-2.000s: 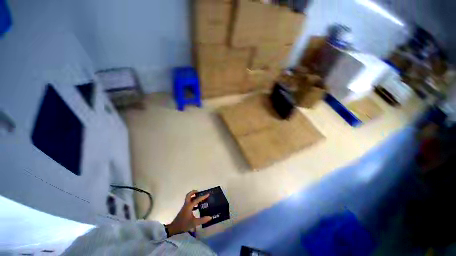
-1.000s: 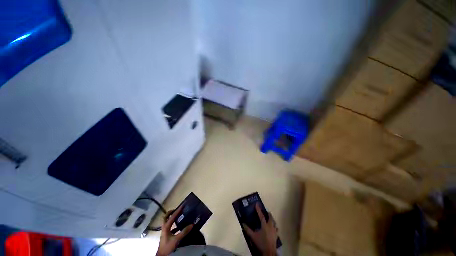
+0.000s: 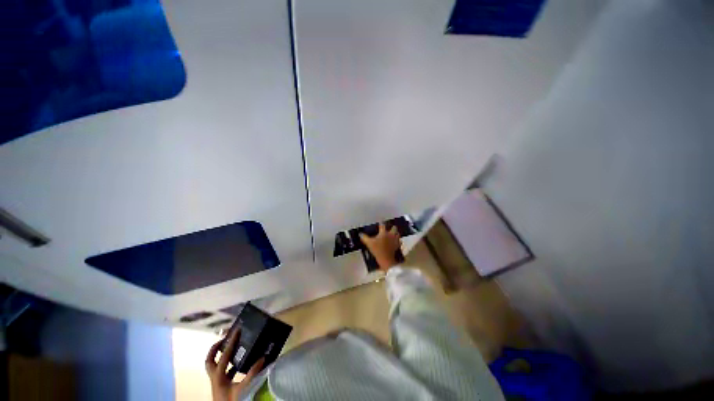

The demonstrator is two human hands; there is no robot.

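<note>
A black watch box (image 3: 262, 338) with small white text is held in my left hand (image 3: 225, 368) at the lower left, in front of the white machine. My right hand (image 3: 382, 247) reaches to the small dark slot (image 3: 344, 241) low on the machine's white panel. Its fingers are on a black box (image 3: 369, 261) at that opening. The dark box and dark slot blend, so how far the box is inside cannot be told.
The white machine (image 3: 227, 164) with blue-tinted windows fills the upper view. A side table (image 3: 487, 233) with a pale top stands right of the slot. A blue stool (image 3: 540, 374) is at the lower right, by the pale wall.
The view has turned and come closer to the machine. My right hand has moved with its box to the machine slot. My left hand still holds its box.
</note>
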